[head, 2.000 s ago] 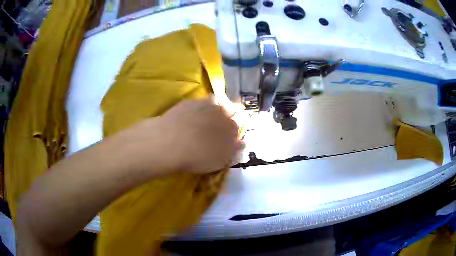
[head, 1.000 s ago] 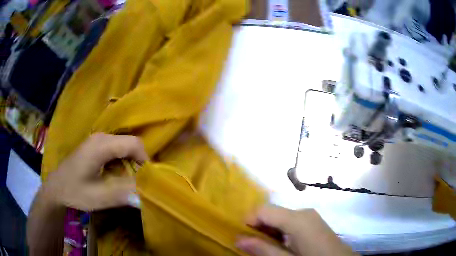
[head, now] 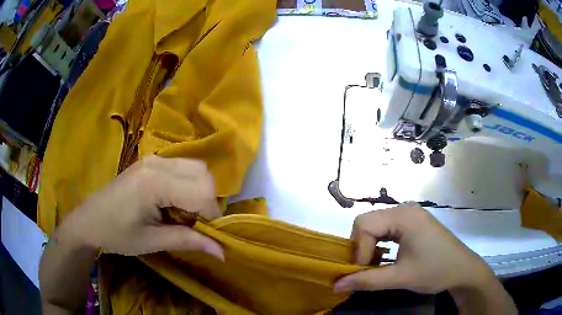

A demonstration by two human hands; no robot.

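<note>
A mustard-yellow garment panel [head: 271,280] hangs over the front table edge, held taut between both hands. A curved facing or fly piece [head: 280,237] with a rounded stitched edge lies along its top. My left hand [head: 157,212] pinches the panel's left end, thumb on top. My right hand [head: 410,246] pinches its right end between thumb and fingers. The white sewing machine [head: 419,67] with a blue stripe stands right of the hands. No cloth lies under its needle area.
A bundle of mustard panels [head: 98,141] drapes over the left table edge. A small mustard piece [head: 539,212] rests on the machine bed at right. Red scissor loops [head: 33,172] show at far left. A measuring tape [head: 524,261] runs along the front edge.
The panel has moved from under the needle to the front left of the table. My right hand has come into view and holds it. The view has shifted left.
</note>
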